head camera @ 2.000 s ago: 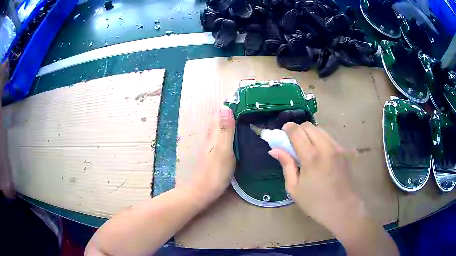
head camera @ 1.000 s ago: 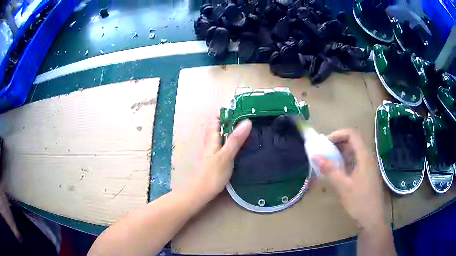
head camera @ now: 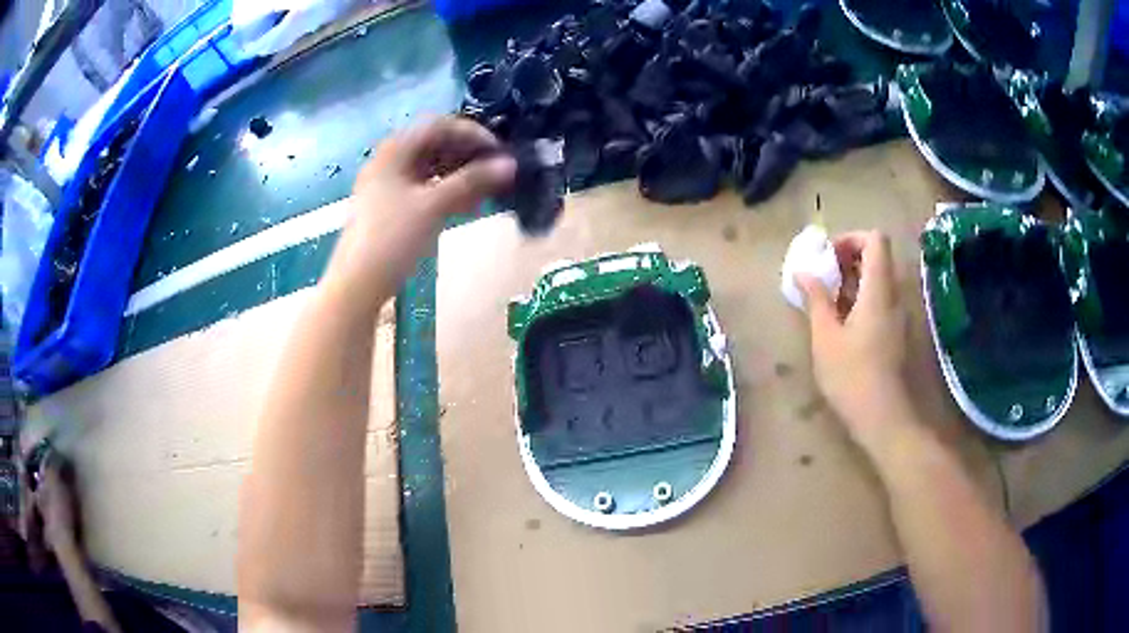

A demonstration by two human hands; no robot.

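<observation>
The green housing [head camera: 615, 275] lies on the cardboard with its pale-rimmed round end towards me. A black liner [head camera: 619, 402] sits inside it, with two raised outlines near the block end. No hand touches the housing. My left hand [head camera: 433, 186] is raised beyond it at the left edge of the heap, slightly blurred, its fingertips pinched at a black insert [head camera: 537, 198]. My right hand [head camera: 860, 334] holds the white glue bottle [head camera: 811, 270] to the right of the housing, narrow tip pointing up.
Loose black parts [head camera: 693, 99] are heaped behind the cardboard mat [head camera: 792, 495]. Several green housings [head camera: 1003, 315] with black inside stand at the right. A blue bin [head camera: 112, 247] is at the left back. Another person's hand [head camera: 50, 495] shows at the left edge.
My left hand has left the housing and moved up to the black heap, now at a black insert. My right hand has drawn the glue bottle away from the housing and turned its tip upward.
</observation>
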